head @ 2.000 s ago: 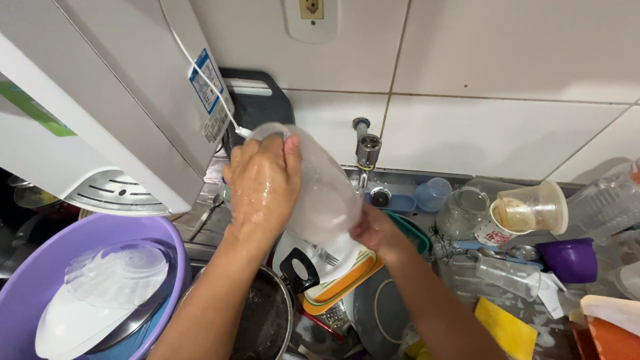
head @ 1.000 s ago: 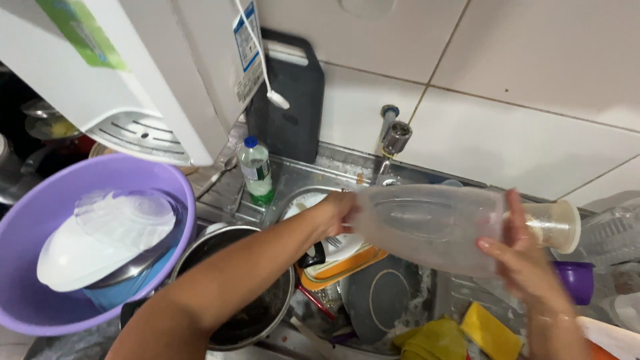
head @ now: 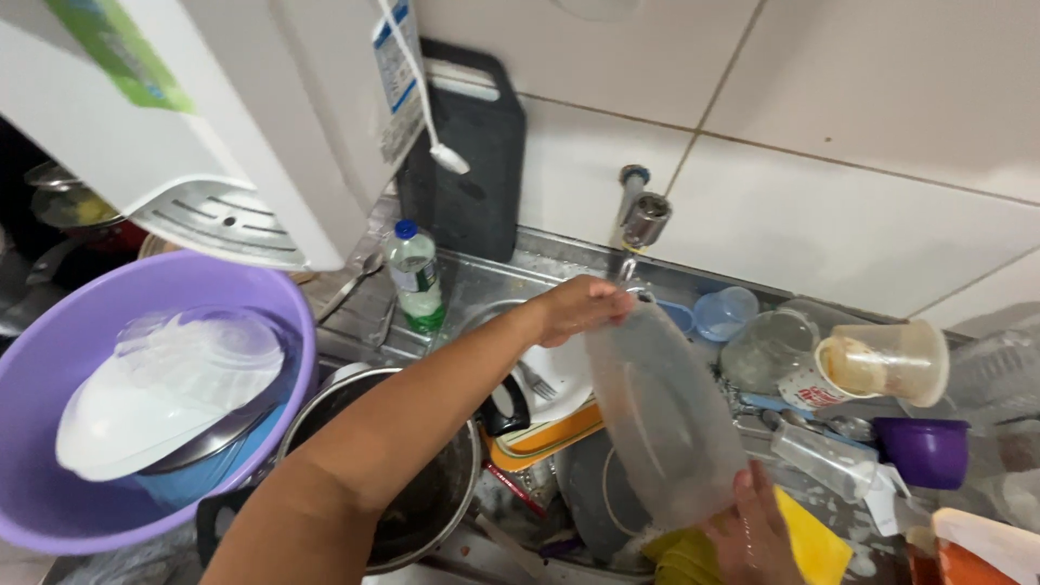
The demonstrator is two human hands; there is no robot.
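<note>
Both hands hold a translucent plastic container point(head: 662, 414), tilted over the sink beneath the running metal tap point(head: 647, 219). My left hand point(head: 581, 310) grips its upper end near the water. My right hand point(head: 751, 520) holds its lower end, beside a yellow cloth point(head: 686, 559). Under and around the container, the sink holds a white plate point(head: 561, 366) with a fork point(head: 536, 382), an orange-edged dish point(head: 561, 437) and a dark grey round piece point(head: 591, 487). A pot point(head: 471, 487) with black handles stands under my left forearm.
At left, a purple basin point(head: 305, 325) holds white dishes. A bottle with a blue cap point(head: 414, 276) stands by a black cutting board point(head: 479, 154). A white dispenser point(head: 284, 106) overhangs the counter. Cups, a purple bowl point(head: 922, 451) and a clear jar point(head: 768, 349) crowd the right side.
The container has swung from nearly level to a steep slant, its right-hand end now lower. My right hand has moved down and left with it.
</note>
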